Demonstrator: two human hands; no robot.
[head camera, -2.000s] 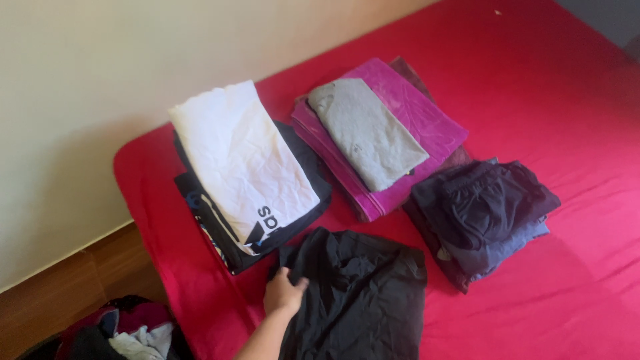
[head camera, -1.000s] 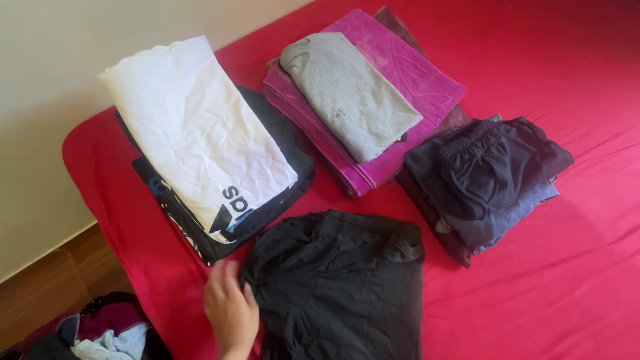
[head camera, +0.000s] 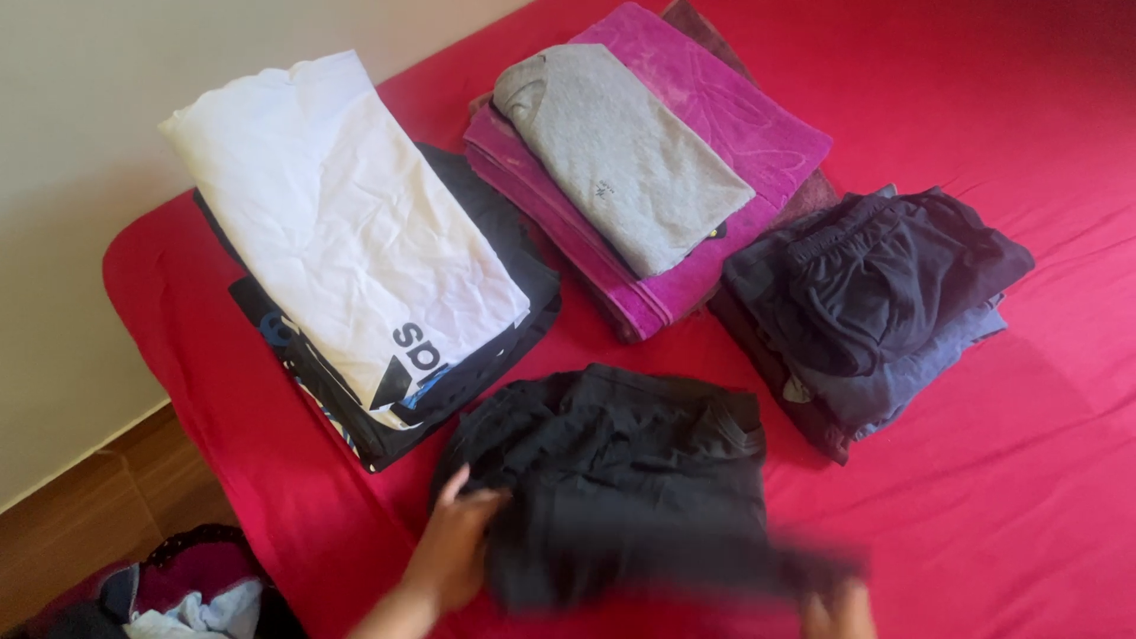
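A black cloth garment lies on the red bedsheet at the bottom centre, its lower edge lifted and blurred by motion. My left hand is at the garment's left side, fingers against the fabric; whether they grip it cannot be told. At the lower right, my right hand, blurred and partly cut off by the frame edge, holds the lower right corner of the garment. Just beyond it lies a stack of dark clothes topped by a folded white T-shirt with black print.
Behind the garment, a folded grey T-shirt rests on folded magenta towels. Dark folded shorts top a stack at the right. The red bedsheet covers the bed. Heaped clothes lie beside the bed at lower left, near a wall.
My right hand has come into view at the lower right with the garment's corner. The garment's lower edge is now raised. My left hand remains at its left side.
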